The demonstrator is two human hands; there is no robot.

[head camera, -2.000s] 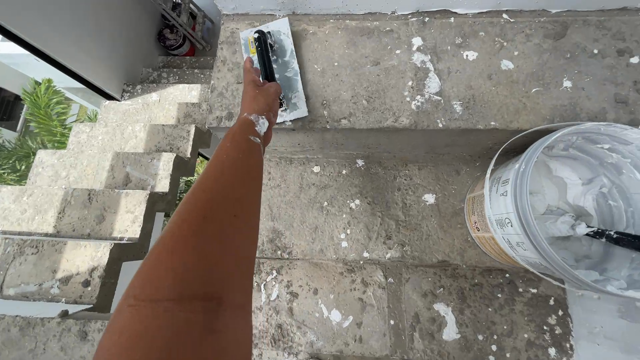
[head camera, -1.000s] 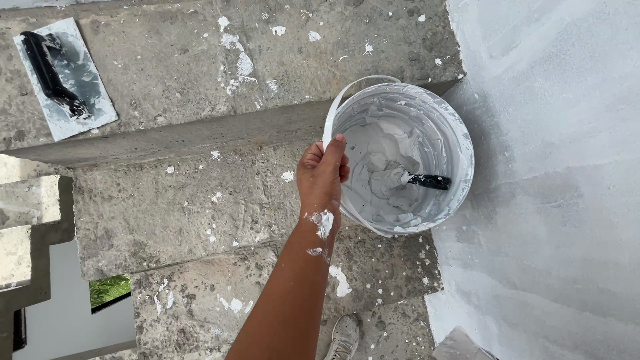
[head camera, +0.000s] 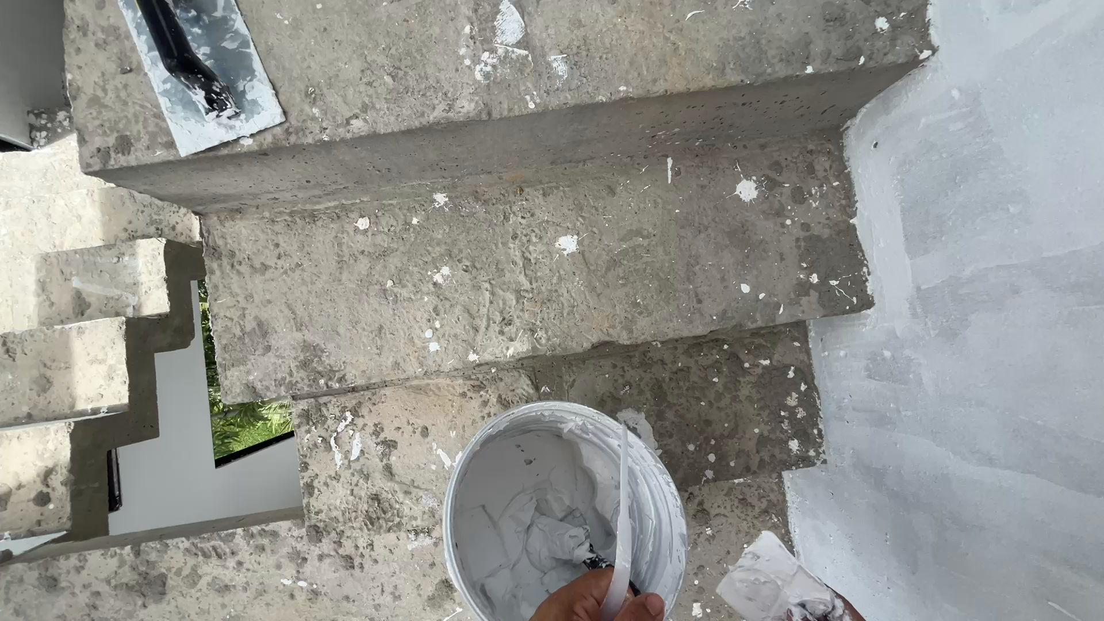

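Note:
A white plastic bucket of pale grey-white compound is at the bottom centre. My left hand is at its near rim, with the upright white bail against the fingers and the black handle of a compound-coated tool beneath them. At the bottom right, my right hand, mostly cut off by the frame, holds a flat-bladed spreading tool loaded with compound. A finishing trowel with a black handle lies on the upper step at the top left, its blade smeared, and neither hand touches it.
Speckled concrete steps cross the view, spattered with white. A grey-white coated wall borders them at the right. At the left, an open gap shows green foliage below, beside another stepped concrete flight.
Two seconds ago my left hand was on the finishing trowel, which it has let go. The bucket now appears at the bottom centre, and my right hand with a loaded spreading tool has come into view.

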